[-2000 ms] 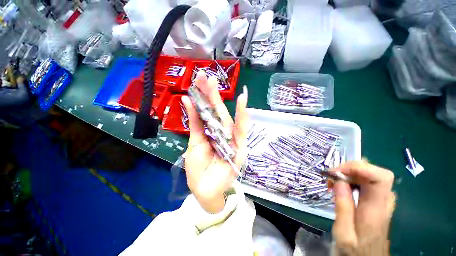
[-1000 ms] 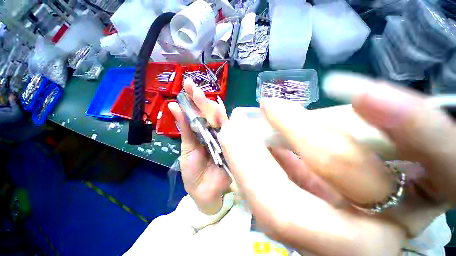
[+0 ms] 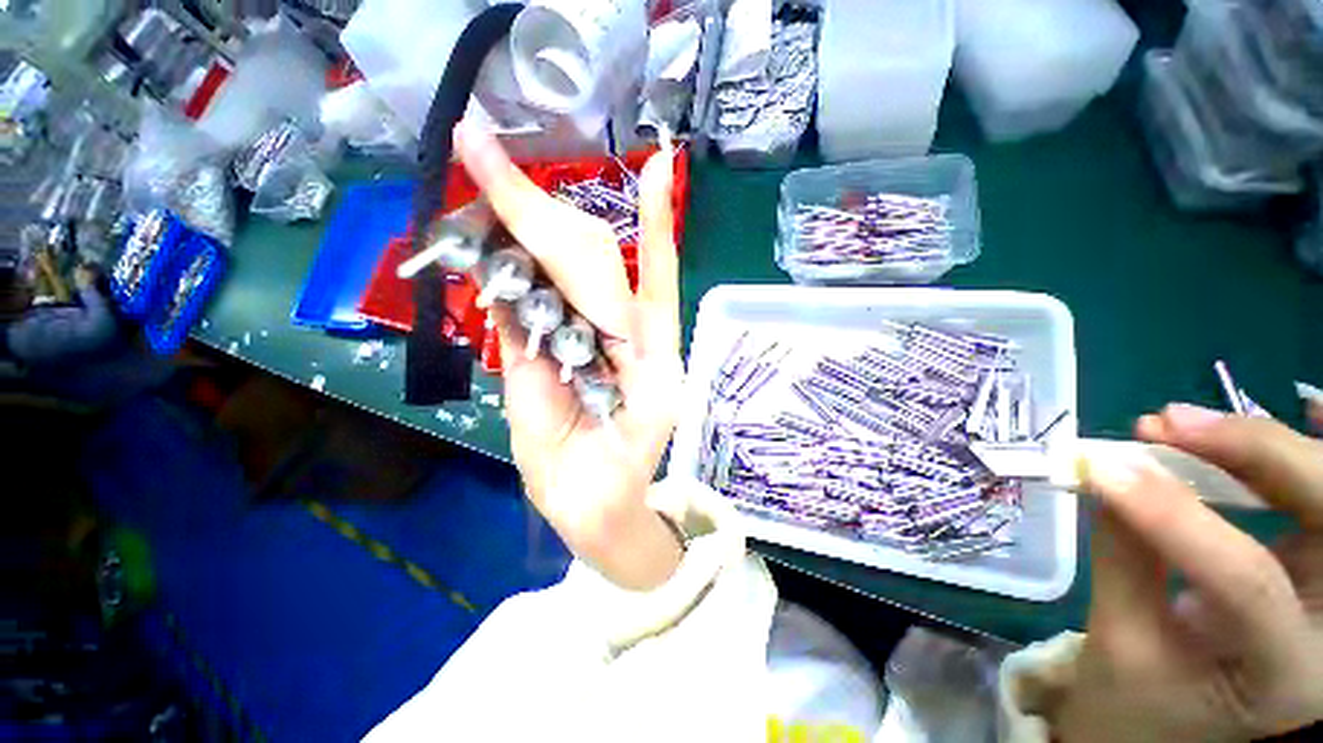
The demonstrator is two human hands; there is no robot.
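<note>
My left hand [image 3: 580, 363] is raised left of the white tray, palm up, and holds several metal tubes [image 3: 540, 311] in a slanting row with their round ends and pale pins facing me. My right hand [image 3: 1204, 537] is at the tray's right edge and pinches a flat pale strip [image 3: 1023, 460] between thumb and finger; its tip lies over the parts. The white parts tray [image 3: 881, 296] holds many slim silver tubes [image 3: 871, 436]. The right hand is partly cut off by the picture's edge.
A clear box of tubes [image 3: 878, 232] stands behind the tray. Red bins [image 3: 668, 189], a blue bin [image 3: 341, 254] and a black flexible arm [image 3: 435, 276] are at left. Cloudy boxes [image 3: 888, 73] line the back. A small part [image 3: 1233, 389] lies at right.
My right hand has moved back from close to the camera to the tray's right side and now shows a pale strip. The tubes in my left hand have turned end-on to me.
</note>
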